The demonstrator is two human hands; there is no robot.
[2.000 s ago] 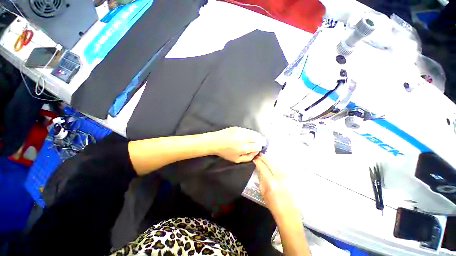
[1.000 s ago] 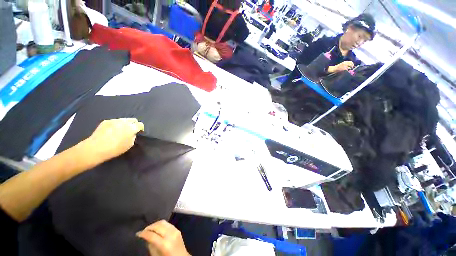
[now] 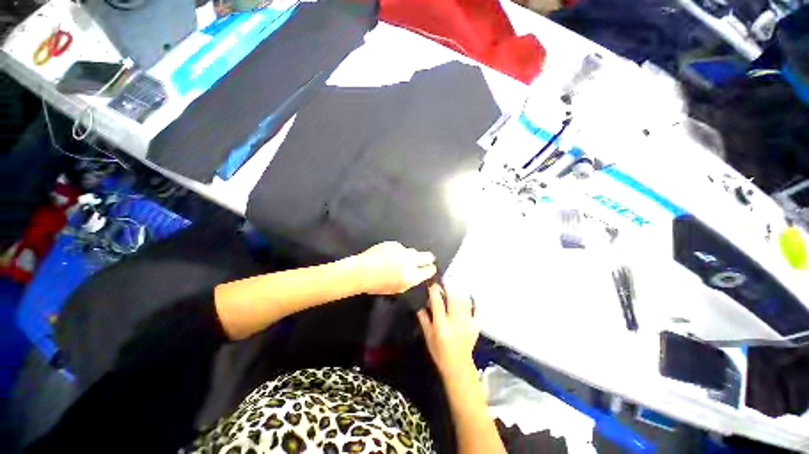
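A large charcoal-grey cloth panel [image 3: 364, 168] lies on the white table and hangs over its front edge toward my lap. My left hand [image 3: 396, 268] pinches the panel's near right edge with fingertips together. My right hand [image 3: 451, 321] is just below and right of it, its fingers at the same cloth edge near the table's front; whether they grip cloth is not clear. The white sewing machine [image 3: 621, 199] with a blue stripe stands to the right. Its needle area is lost in bright lamp glare beside the panel.
A dark strip stack [image 3: 257, 89] with blue at its edge lies upper left. Red cloth [image 3: 470, 31] lies at the far side. Black snips [image 3: 625, 298] and a phone [image 3: 698, 358] lie right. A blue crate [image 3: 133, 226] with cables stands left.
The view has swung back down to the table. My hands, apart on the cloth one second ago, are now close together at its near right edge. The panel's raised fold now lies flatter.
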